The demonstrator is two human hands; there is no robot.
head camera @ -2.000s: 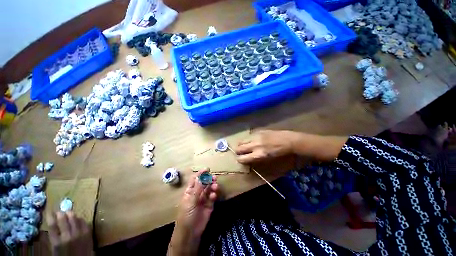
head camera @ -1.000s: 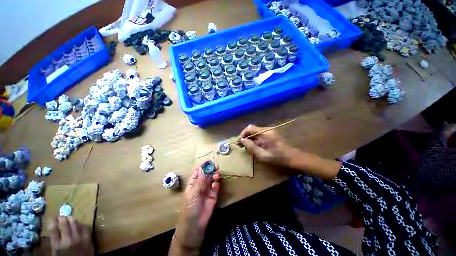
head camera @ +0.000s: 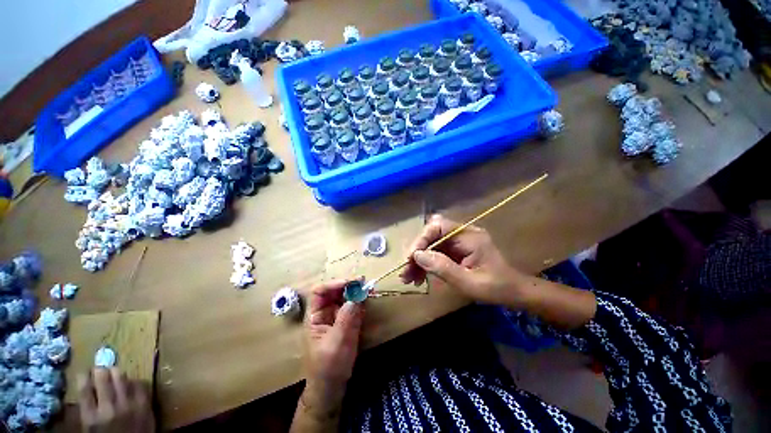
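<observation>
My left hand [head camera: 332,326] holds a dark round part [head camera: 355,291] between thumb and fingers, its hollow side facing up. My right hand [head camera: 452,258] holds a glue stick [head camera: 486,213] like a pen, its lower tip at the rim of the dark round part. The glue dish [head camera: 374,244] sits on the cardboard work pad [head camera: 342,228] just behind my hands. A white moulded body part [head camera: 286,302] lies on the table left of my left hand, opening upward. Small white add-on pieces [head camera: 243,263] lie in a short row farther left.
A blue plastic tray [head camera: 423,165] with rows of assembled pieces [head camera: 385,108] stands behind the pad. A heap of white body parts [head camera: 182,173] and a glue bottle [head camera: 254,84] are at left. Another person's hand [head camera: 114,402] is at the lower left. A lower blue crate [head camera: 528,326] is below the table edge.
My right hand has turned the stick and brought its tip from near the glue dish down to the dark round part. My left hand still holds that part.
</observation>
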